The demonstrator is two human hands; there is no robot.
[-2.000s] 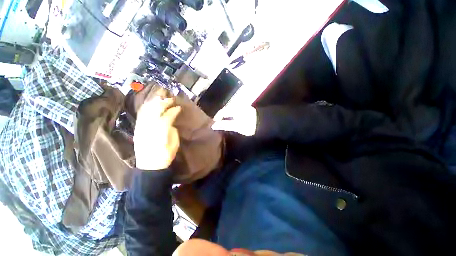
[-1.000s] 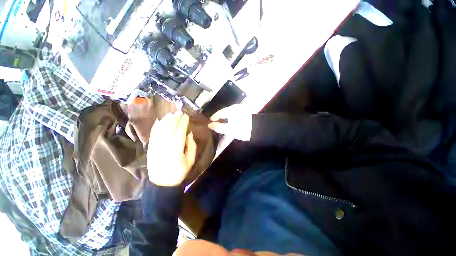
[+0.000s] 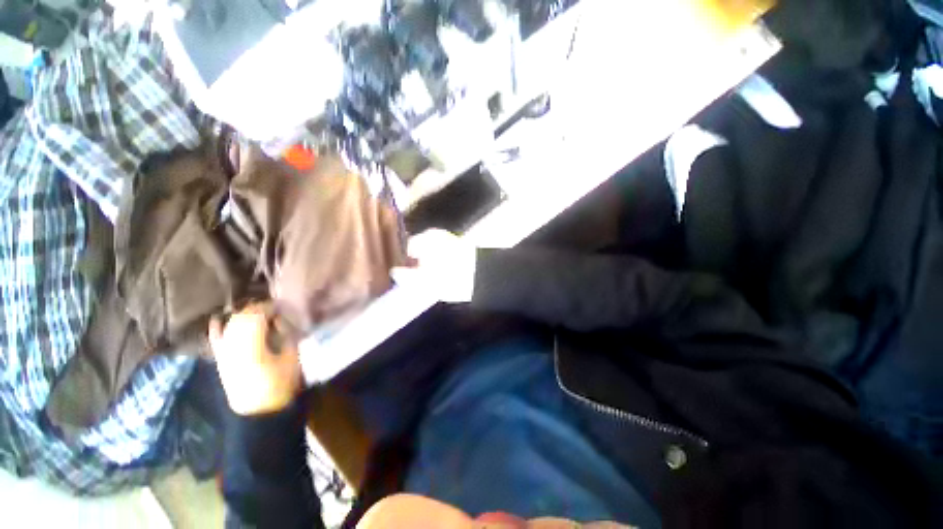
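The brown fabric panel (image 3: 326, 232) lies on the table below the orange-red spot (image 3: 300, 157) of the sewing machine, with folds bunched to its left. The blue, white and black plaid fabric (image 3: 52, 279) is heaped at the far left, joined by brown folds. My left hand (image 3: 256, 356) has curled fingers on the lower edge of the brown fabric. My right hand (image 3: 439, 263) is at the right edge of the brown panel, its fingertips at the cloth; it is overexposed. The needle area is blurred.
The machine with dark knobs (image 3: 398, 52) stands behind the fabric. A dark flat rectangle, likely a smartphone (image 3: 460, 198), lies right of the panel. Black garments with white curved shapes (image 3: 786, 196) are piled at right. A yellow patch (image 3: 732, 12) shows at the table's far end.
My left hand has moved from the middle of the brown panel down and left to its lower edge. My right hand has shifted slightly left. The camera view has shifted.
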